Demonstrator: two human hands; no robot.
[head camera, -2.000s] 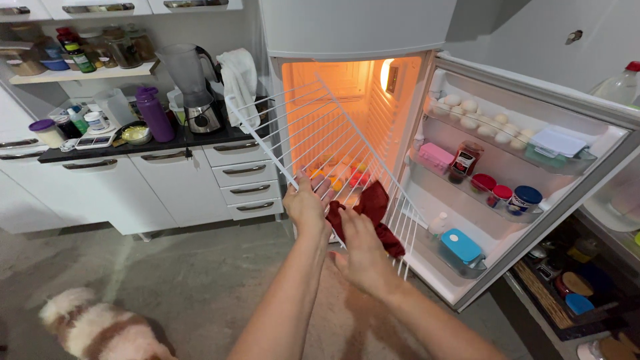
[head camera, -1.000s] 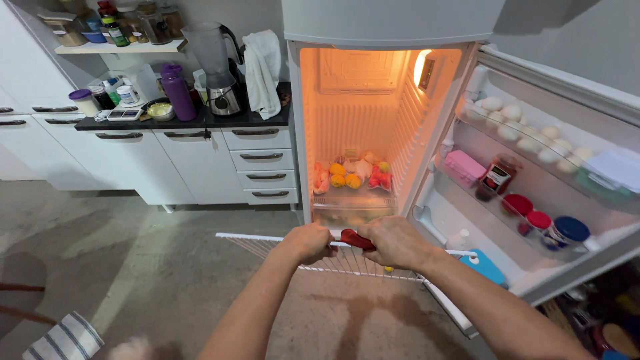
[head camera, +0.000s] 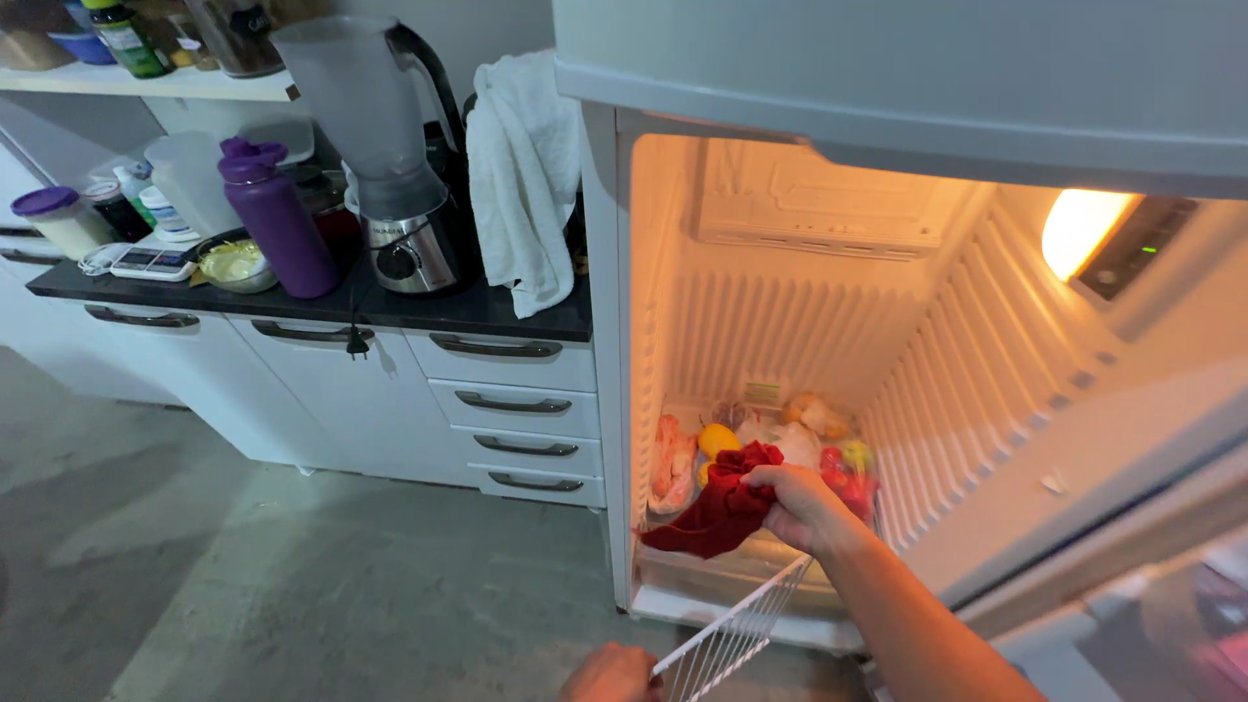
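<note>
My left hand (head camera: 612, 673), at the bottom edge of the view, grips one end of a white wire refrigerator shelf (head camera: 736, 629), which is held low before the open refrigerator. My right hand (head camera: 795, 507) holds a crumpled dark red cloth (head camera: 717, 502) at the refrigerator's opening, above the far end of the wire shelf. Behind the cloth, bagged produce lies at the bottom of the lit compartment: a yellow fruit (head camera: 719, 440), a bag of orange-pink items (head camera: 673, 463) and a red bag (head camera: 851, 485). The lower part of the shelf is cut off by the frame.
The refrigerator's side wall (head camera: 606, 390) adjoins white drawers (head camera: 517, 405). On the dark countertop (head camera: 390, 317) stand a blender (head camera: 400, 195), a purple bottle (head camera: 278, 219) and a kitchen scale (head camera: 154, 261); a white towel (head camera: 522, 175) hangs beside them. The refrigerator door (head camera: 1121, 585) is open at right.
The wire shelf, raised upright two seconds ago, is now low. My right hand has left the shelf's edge with the red cloth and moved toward the compartment. The view has come closer to the refrigerator.
</note>
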